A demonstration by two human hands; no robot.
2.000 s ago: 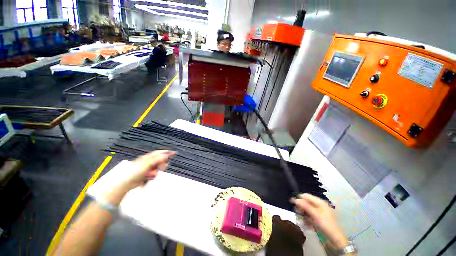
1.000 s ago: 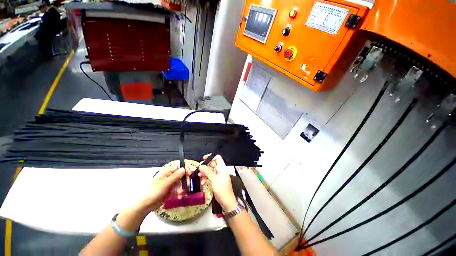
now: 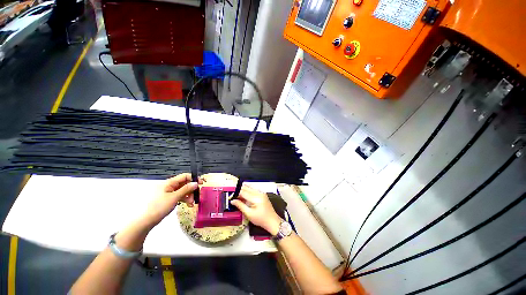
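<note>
A black strap (image 3: 224, 75) loops upward in an arch, one end in each hand. My left hand (image 3: 183, 190) grips one end at the left edge of the magenta box (image 3: 207, 214). My right hand (image 3: 254, 206) grips the other end at the black slot on top of the box; the fingers partly hide the slot. The box sits on the round speckled cream disc (image 3: 212, 234). A dark brown pad (image 3: 261, 227) lies right of the disc, partly behind my right wrist. A wide pile of black straps (image 3: 115, 144) lies behind the disc.
The white table (image 3: 81, 210) carries these things. A wooden tray (image 3: 314, 230) runs along its right side. Black straps (image 3: 424, 151) hang from silver clips (image 3: 495, 95) at right. An orange control box (image 3: 369, 43) is above. A dark red machine (image 3: 153, 31) stands behind the table.
The view has swung right and down from the aisle. The strap, first trailing from my right hand, now arches between both hands. My left hand, empty at first, has closed on an end.
</note>
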